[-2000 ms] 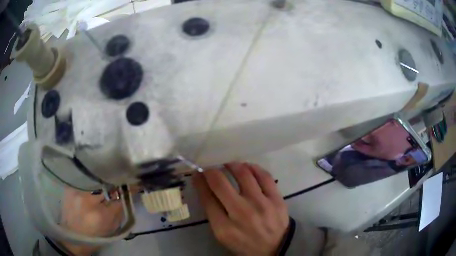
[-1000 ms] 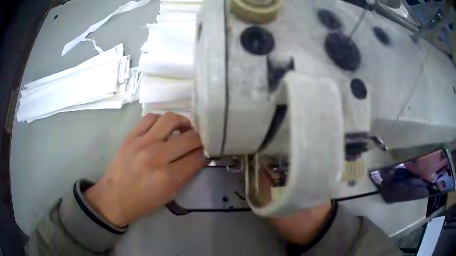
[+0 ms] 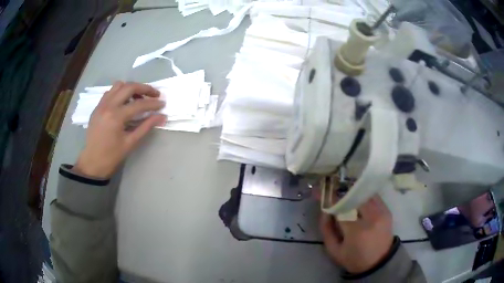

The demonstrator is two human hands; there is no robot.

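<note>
My left hand (image 3: 119, 124) rests on a stack of white strips (image 3: 185, 102) left of the machine, fingers slightly spread and curled on the top; whether it grips a strip I cannot tell. My right hand (image 3: 362, 232) is under the head of the off-white sewing machine (image 3: 458, 130), right of the needle plate (image 3: 271, 181). Its fingertips are hidden behind the curved guard (image 3: 381, 149), so what they hold does not show. A large fanned pile of white pieces (image 3: 262, 83) lies against the machine's left side.
A smartphone (image 3: 464, 221) lies at the right on the machine bed. A narrow white ribbon (image 3: 193, 38) lies behind the strip stack. A clear plastic bag (image 3: 442, 25) is behind the machine. The pale table (image 3: 171, 204) has a worn left edge.
The view has swung left. My left hand has moved from beside the needle to the strip stack at the left. My right hand stays near the needle, under the head.
</note>
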